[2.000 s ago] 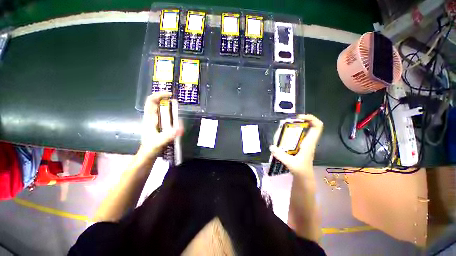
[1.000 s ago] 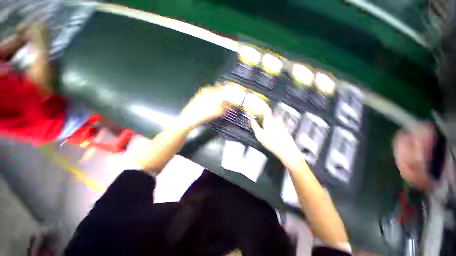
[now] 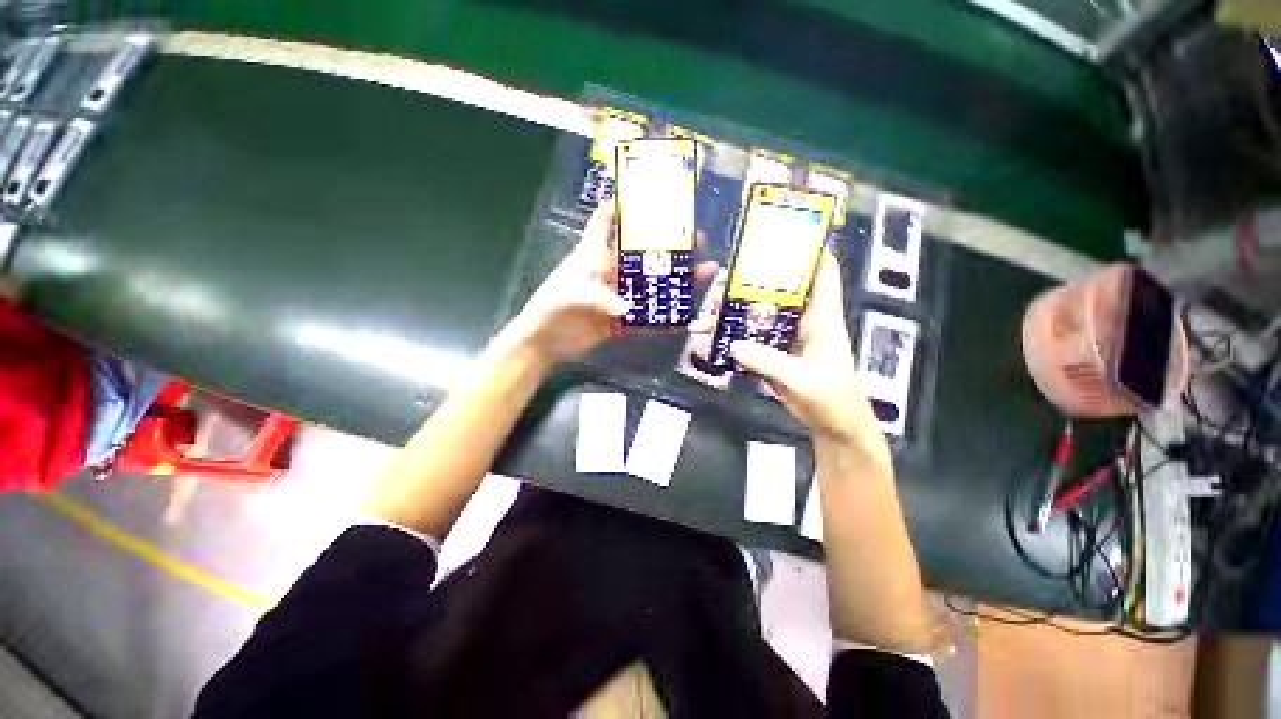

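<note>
My left hand (image 3: 573, 298) holds a keypad phone (image 3: 656, 211) upright above the tray, its screen lit white. My right hand (image 3: 811, 358) holds a second keypad phone (image 3: 776, 253) with a yellow frame, its screen lit, slightly tilted. My thumbs lie at the keypads. The clear blister tray (image 3: 916, 407) is behind them, partly hidden. Yellow-framed phones (image 3: 617, 138) show in its back row. Two white back-up pieces lie in its right slots, an upper one (image 3: 894, 247) and a lower one (image 3: 888, 368). Another pale piece (image 3: 707, 357) shows between my hands.
White cards (image 3: 601, 431) lie along the bench's near edge, one partly behind my right forearm. A pink fan (image 3: 1089, 341), red-handled pieces (image 3: 1063, 447), cables and a power strip (image 3: 1167, 548) are at right. A neighbouring tray (image 3: 54, 118) and a person's red sleeve (image 3: 35, 400) are at left.
The view has shifted and become sharper. Both hands have lifted lit phones above the tray; one second ago they were low over phones at its near row. More white cards show at the near edge than two seconds ago.
</note>
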